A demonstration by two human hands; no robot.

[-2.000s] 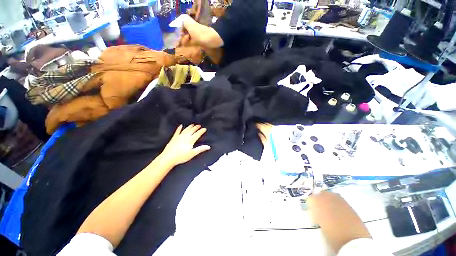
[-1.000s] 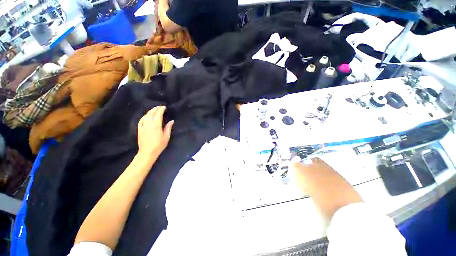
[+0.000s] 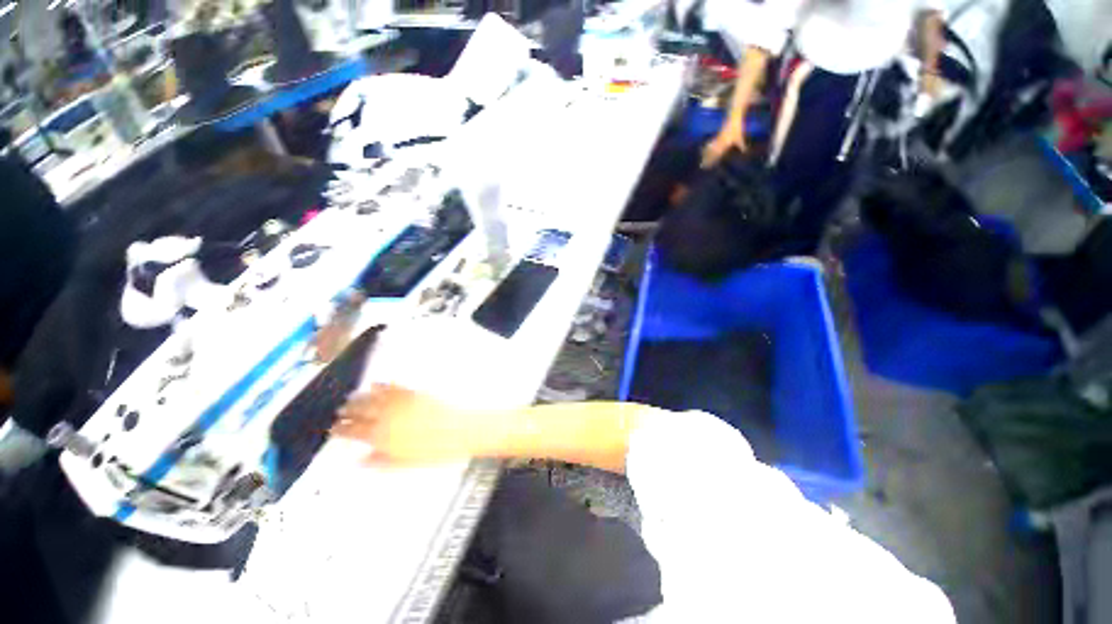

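The white sewing machine (image 3: 213,378) runs diagonally across the left of the blurred view. My right hand (image 3: 378,424) is over the white table (image 3: 354,530), at the machine's front side. Its fingertips are beside a dark flat piece (image 3: 320,396); I cannot tell if they grip it or what it is. A black smartphone (image 3: 515,299) lies on the table beyond my hand. My left hand is not in view. Black cloth (image 3: 73,293) shows behind the machine at the left.
A blue plastic crate (image 3: 841,414) with black pieces inside stands on the floor right of the table. Another person's hand (image 3: 728,144) reaches to a black heap (image 3: 719,219) at its far end. A second blue container (image 3: 939,335) with black cloth stands farther right. A ruler strip (image 3: 445,549) edges the table.
The view has swung right, bringing in the crate and the other person. My left hand has left the picture. My right hand has moved from the needle area to beside the dark piece.
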